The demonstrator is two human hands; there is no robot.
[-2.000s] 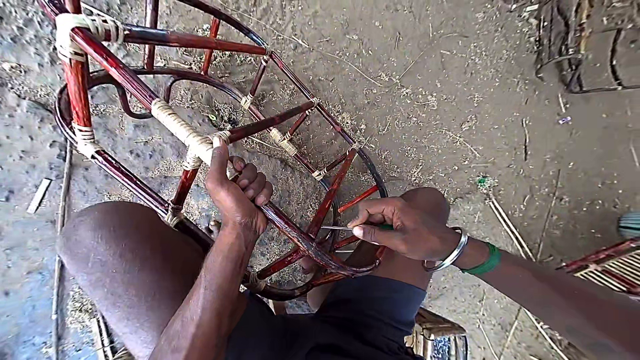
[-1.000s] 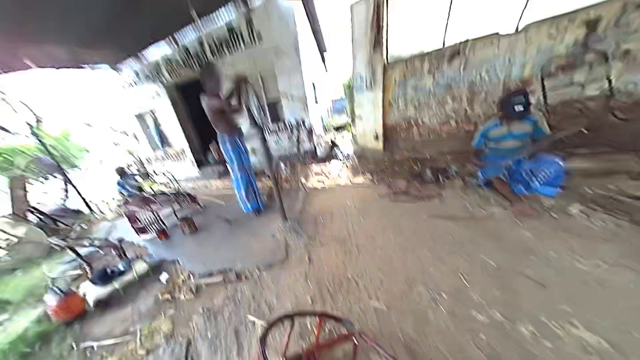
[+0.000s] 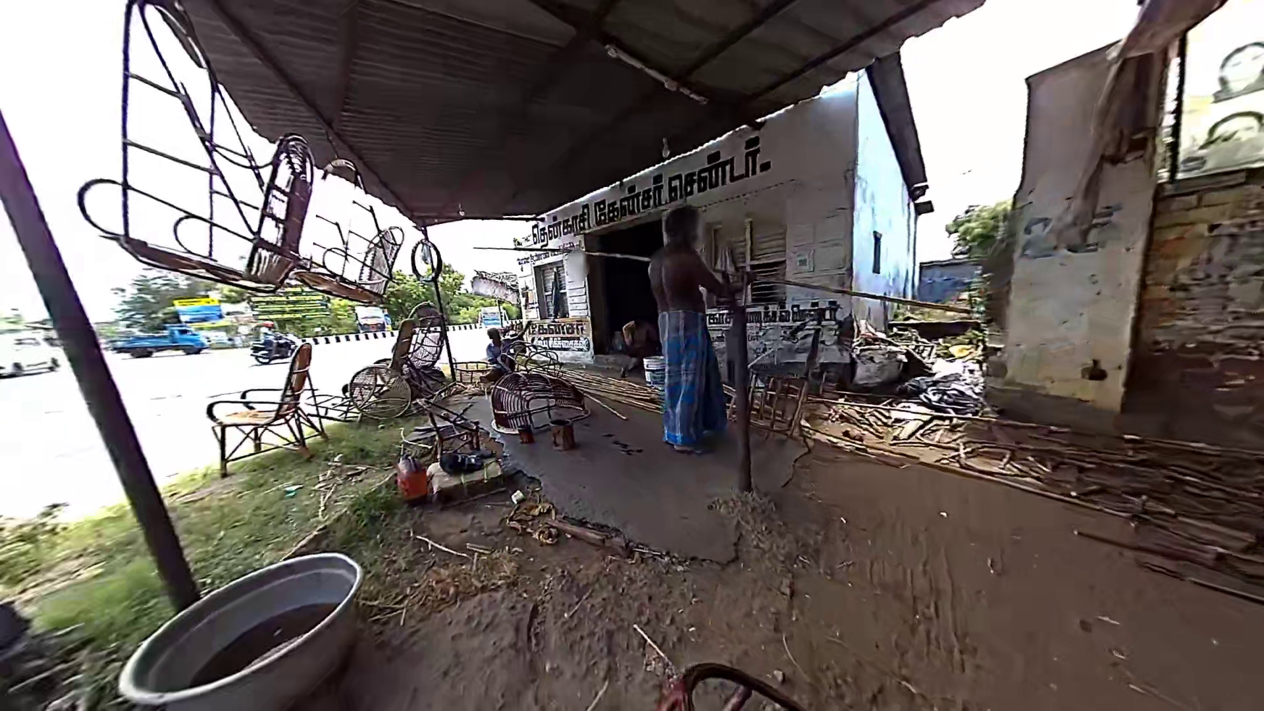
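Neither my left hand nor my right hand shows in the head view now, so what they hold or touch is hidden. Only the curved top of a dark red cane frame (image 3: pixel 736 675) shows at the bottom edge, right of the middle. Bare brown ground lies around it. Farther off, a person in a blue checked wrap (image 3: pixel 688 336) stands beside a metal post (image 3: pixel 741 405), with a long cane pole (image 3: pixel 859 294) at chest height.
A grey tub (image 3: pixel 341 612) with dark liquid stands at the lower left, near a slanting post (image 3: pixel 94 365). Cane chair frames (image 3: pixel 197 197) hang above. A cane armchair (image 3: pixel 267 410) stands on the grass. Cane poles (image 3: pixel 1037 464) lie along the right.
The view has swung up and away from my hands and the cane frame, which showed two seconds ago. Both hands have left the view.
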